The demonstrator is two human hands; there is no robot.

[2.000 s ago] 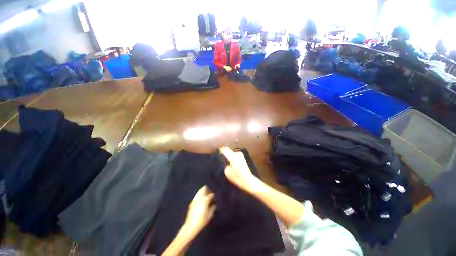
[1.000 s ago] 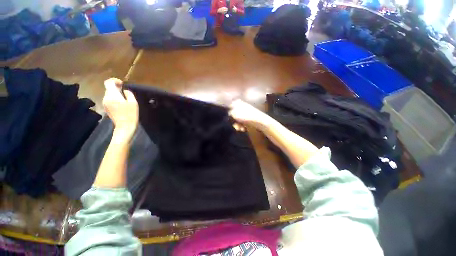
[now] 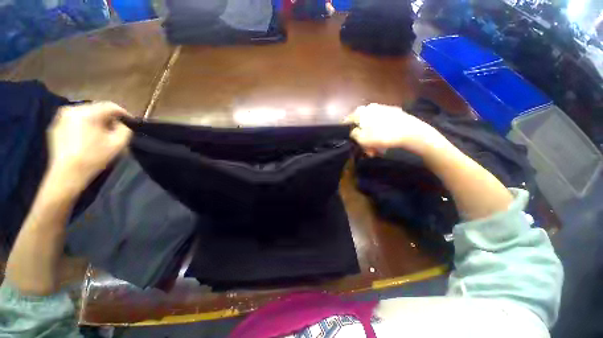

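A black garment point(image 3: 251, 188) is held up and stretched wide by its top band, its mouth partly open. My left hand point(image 3: 86, 142) grips the band's left end and is slightly blurred. My right hand point(image 3: 380, 130) grips the right end. The garment's lower part hangs over the neat black stack point(image 3: 278, 254) directly before me; where one meets the other is hard to tell. A grey garment point(image 3: 132, 221) lies flat left of the stack. The unsorted dark pile point(image 3: 410, 191) lies to the right, partly hidden by my right forearm.
A dark navy left stack point(image 3: 23, 132) stands at the left edge. Two more garment stacks point(image 3: 225, 23) point(image 3: 377, 26) stand at the table's far side. Blue bins point(image 3: 492, 86) and a grey-white bin point(image 3: 559, 148) are beyond the right edge. A person in red point(image 3: 307, 8) shows partly at the top.
The garment's band has been pulled wider and opened. My left hand has moved further left, my right hand further right and slightly up. The view has tilted down.
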